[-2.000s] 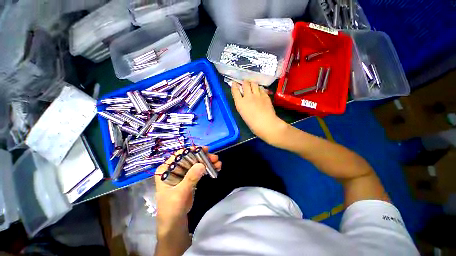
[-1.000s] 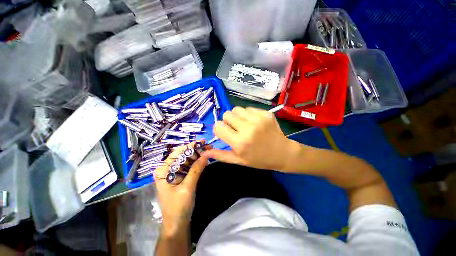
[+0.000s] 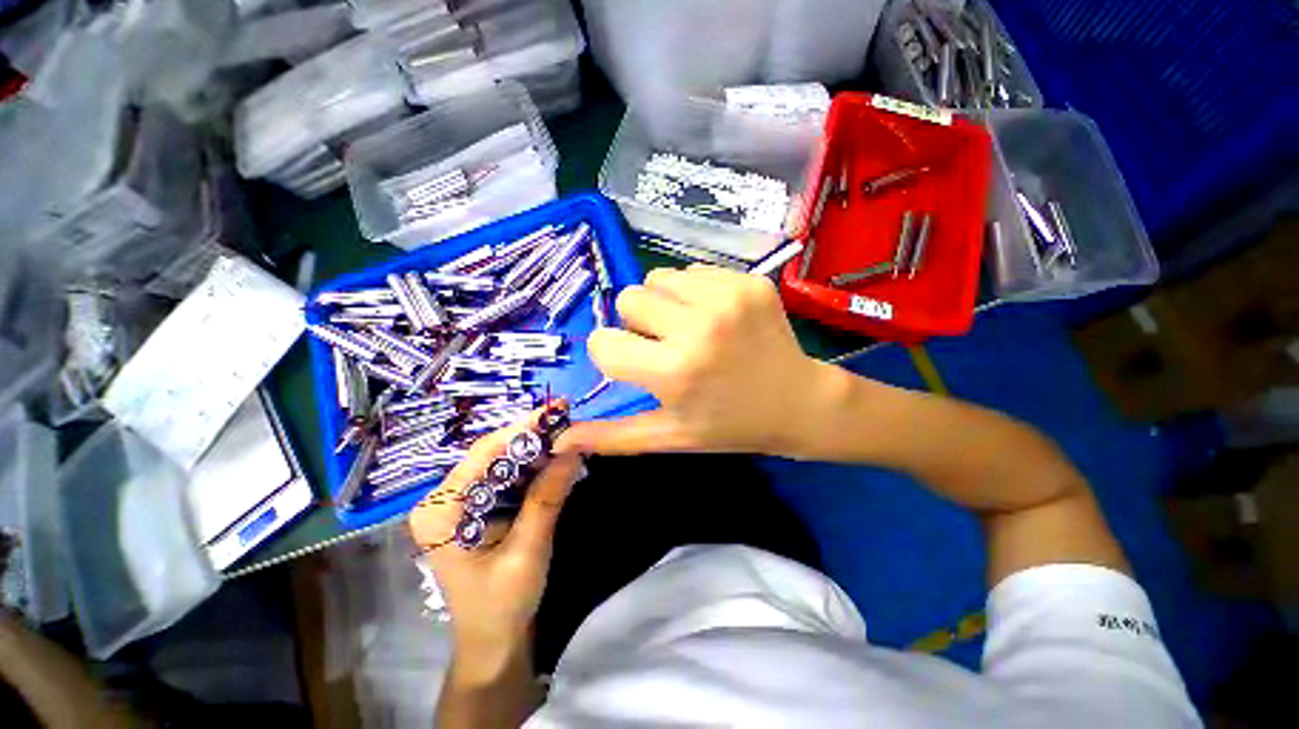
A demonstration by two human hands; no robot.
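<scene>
My left hand holds a row of several metal cylinders, dark round ends with pale centres facing up, above the bench's front edge. Thin dark red wires trail beside them. My right hand is closed around a slim white tool, probably tweezers, whose back end sticks out above the hand. Its thumb side is at the rightmost cylinder, and the tool's tip is hidden or too small to tell. The blue tray just behind holds a pile of cylinders with wires.
Behind stand a clear box of white parts, a red bin with a few cylinders, and a clear box of cylinders. Another clear box is at right. A flat white scale lies left. Another person's arm shows lower left.
My right hand has left the bench edge beside the white parts box, taken the slim tool, and come to the cylinders in my left hand. An arm has appeared at the lower left.
</scene>
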